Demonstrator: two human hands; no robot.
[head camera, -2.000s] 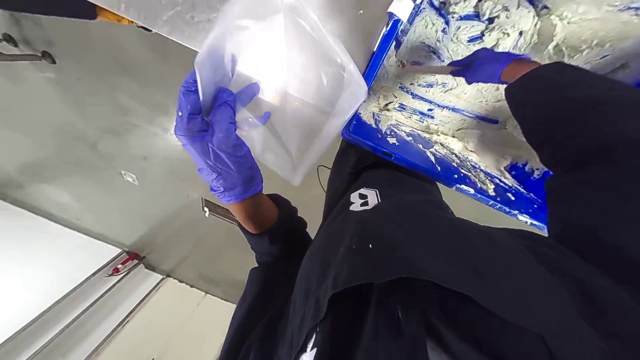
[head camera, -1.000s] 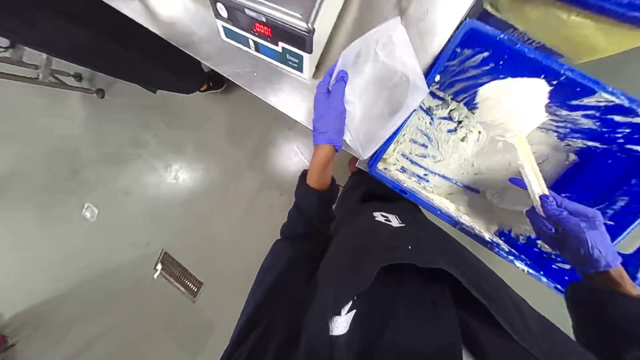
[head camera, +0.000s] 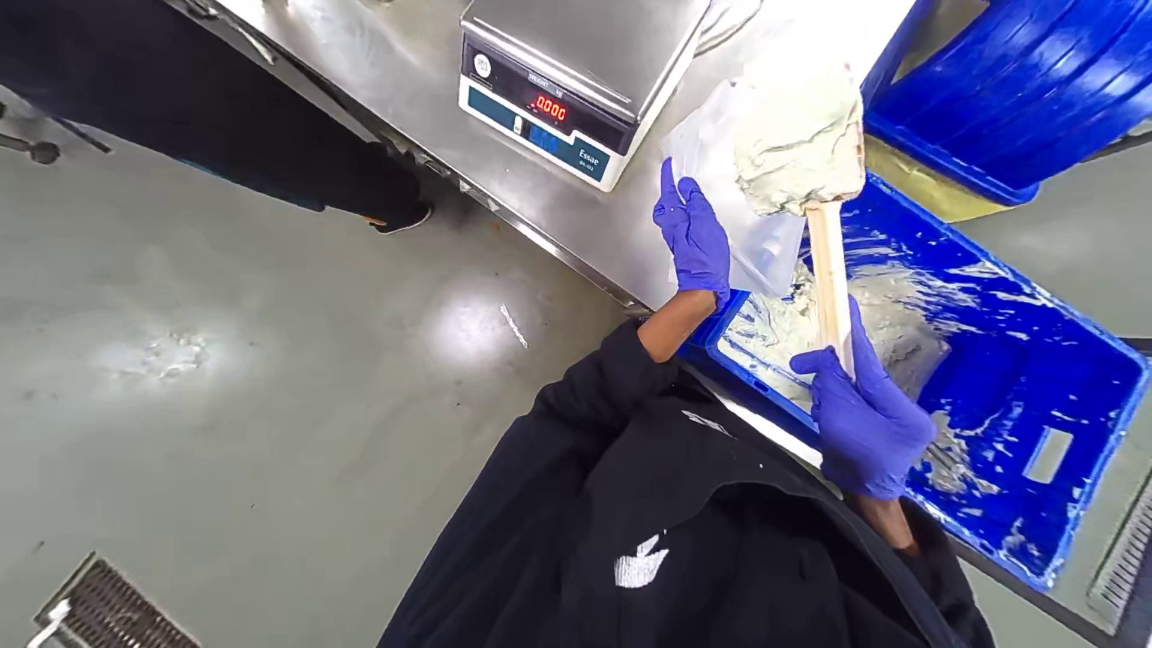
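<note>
My right hand, in a purple glove, grips the pale handle of a spatula. A thick mass of cream-coloured paste covers the spatula's blade, which is raised over a clear plastic bag. My left hand, gloved too, is at the bag's left side with the fingers up; part of the bag is hidden behind the paste. Below the spatula, a blue plastic crate holds more paste, smeared along its floor and walls.
A digital weighing scale with a steel platform stands on the steel table, left of the bag. A ribbed blue container is behind the crate. Another person's dark-clothed leg shows at the upper left. A floor drain lies lower left.
My right hand has lifted the loaded spatula from the crate to the bag. Two seconds ago, the left hand held the bag up nearer the camera. The view has shifted.
</note>
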